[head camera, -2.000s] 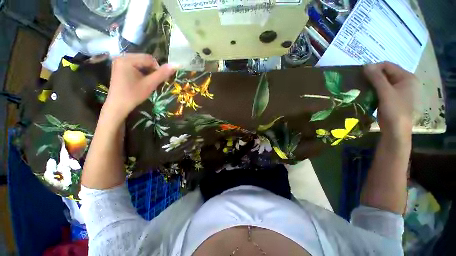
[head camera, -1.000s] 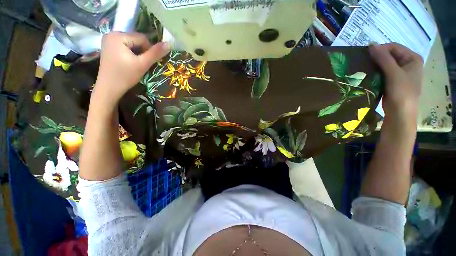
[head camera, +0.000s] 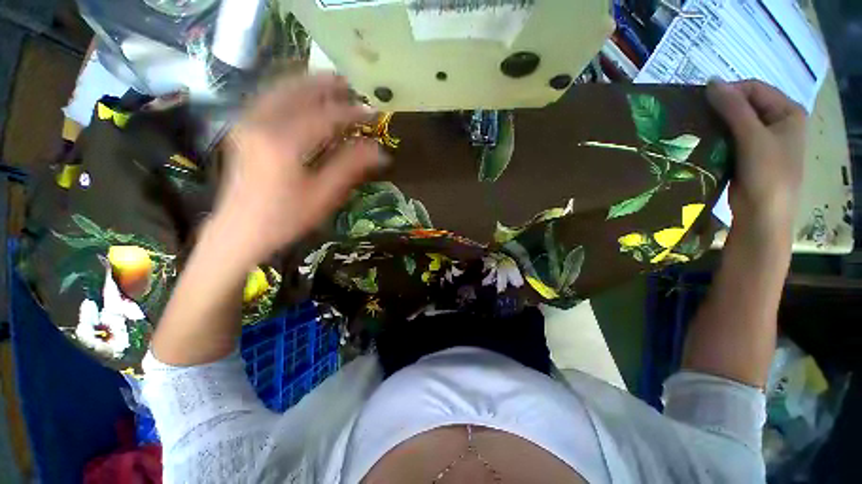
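Note:
A dark brown floral-printed fabric (head camera: 558, 180) lies stretched across the machine bed below the cream sewing machine head (head camera: 454, 61). Its upper edge runs under the head at the small metal presser foot (head camera: 485, 128). More of the fabric hangs down at the left. My right hand (head camera: 764, 137) grips the fabric's upper right corner between thumb and fingers. My left hand (head camera: 298, 156) is blurred over the upper left part of the fabric, fingers spread from the thumb. Whether it touches the cloth cannot be told.
Printed sheets (head camera: 732, 52) lie at the upper right beside pens (head camera: 629, 43). Clear plastic wrapping (head camera: 161, 57) is at the upper left. A blue plastic crate (head camera: 288, 357) stands by the lap. Red cloth (head camera: 123, 465) shows at the lower left. A cream card (head camera: 581, 342) is near the lap.
The fabric's upper edge has moved forward under the machine head. My left hand has let go of the upper left edge and moved right over the cloth. My right hand keeps its hold.

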